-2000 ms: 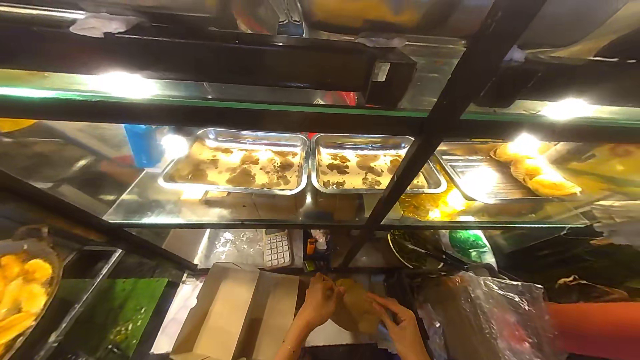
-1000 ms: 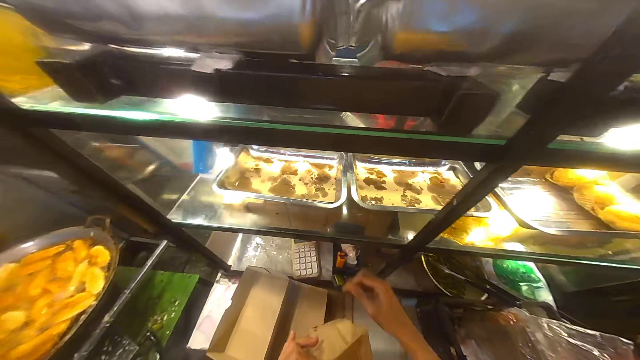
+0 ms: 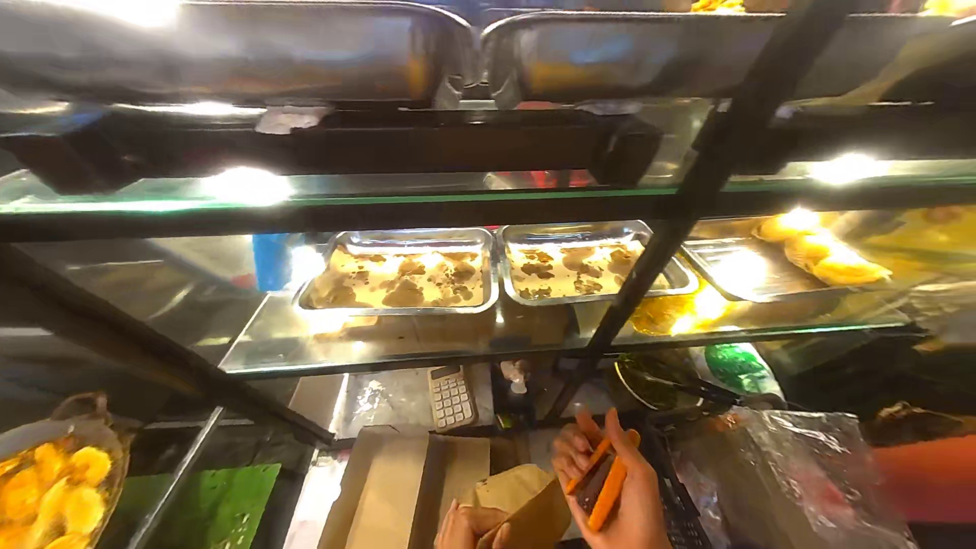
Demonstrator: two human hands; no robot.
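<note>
My left hand (image 3: 474, 524) grips a brown paper bag (image 3: 526, 503) at the bottom centre, just right of an open cardboard box (image 3: 389, 480). To the right of the bag, my right hand (image 3: 629, 488) holds an orange-handled tool (image 3: 610, 492), possibly a stapler or scissors; its exact kind cannot be told. A calculator (image 3: 452, 400) with pale keys lies beyond the box.
A glass shelf (image 3: 366, 358) carries two metal trays (image 3: 396, 309) lined with stained paper. At lower left is a pan of fried yellow slices (image 3: 53, 496) near a green sheet (image 3: 229, 503). Clear plastic (image 3: 816, 457) lies at right. Dark frame bars (image 3: 648, 267) cross the view.
My right hand, reaching forward near the box a second ago, is now beside the paper bag with the orange-handled tool in it. My left hand stays at the bag.
</note>
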